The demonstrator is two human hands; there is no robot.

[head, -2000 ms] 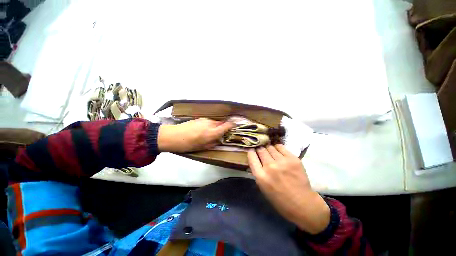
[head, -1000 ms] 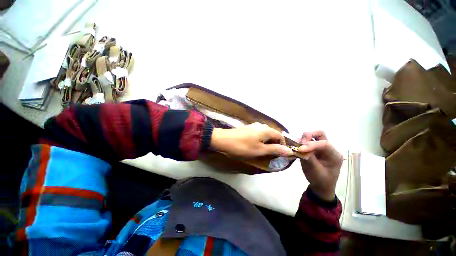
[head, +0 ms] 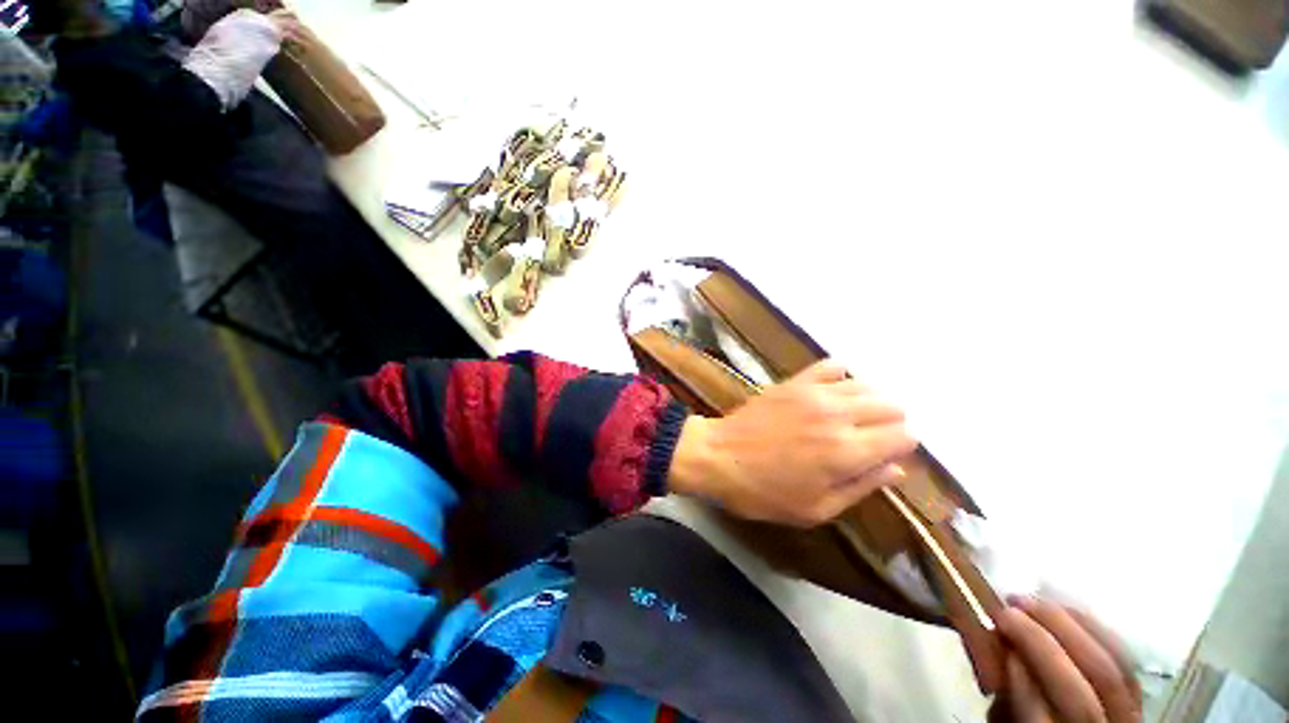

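A brown handbag (head: 770,328) lies slantwise on the white table, mouth up. White stuffing paper (head: 667,304) shows at its upper-left end. A brown strip (head: 940,558) with a thin pale line, seemingly the zipper, runs along the mouth to the lower right. My left hand (head: 799,445) lies across the middle of the mouth, fingers bent over the strip; its fingertips are partly hidden. My right hand (head: 1067,661), slightly blurred and cut off by the bottom edge, pinches the strip's far end beyond the bag. The inside under my left hand is hidden.
Banded strap bundles (head: 544,212) are heaped at the upper left beside small white cards (head: 421,201). Another person's gloved hand (head: 233,57) is by a brown bag (head: 322,82). A brown item (head: 1219,28) lies top right. A white stack (head: 1227,703) shows bottom right.
The view has swung left. The hands were together at the strip's end; now they are apart, my left hand back over the mouth and my right at the end. The strip is stretched out.
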